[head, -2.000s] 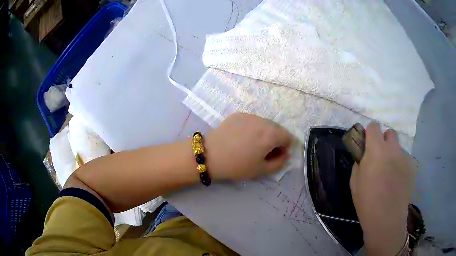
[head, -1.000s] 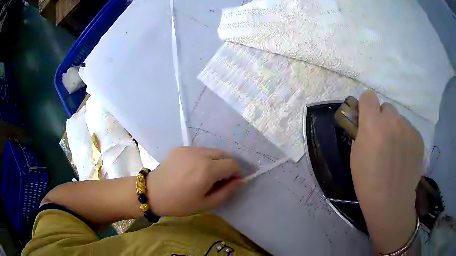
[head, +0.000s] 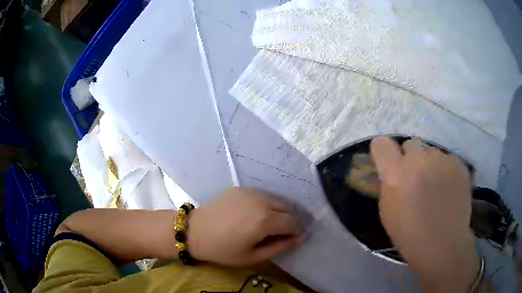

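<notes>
A single white lace panel (head: pixel 297 106) lies flat, partly under a thicker stack of cream-white panels (head: pixel 366 43). My right hand (head: pixel 423 200) grips the brown handle of the dark steam iron (head: pixel 346 212), whose pale-rimmed plate covers the panel's near corner. My left hand (head: pixel 246 226) is blurred, with fingers curled, left of the iron. A narrow white tape (head: pixel 212 94) runs from the far table edge down to my left hand; the fingertips are blurred, but the tape reaches the hand.
The pale table cover (head: pixel 154 86) has red and dark pen lines. A blue basket (head: pixel 71 109) stands beyond the left edge. White cut pieces (head: pixel 134 174) with yellow slips lie by my left arm. Another blue basket (head: pixel 31 200) stands far left.
My left hand first moved left, drawing the tape straighter, then slightly right and down. The iron has turned, its tip now pointing left over the panel's near corner. The panels have shifted a little.
</notes>
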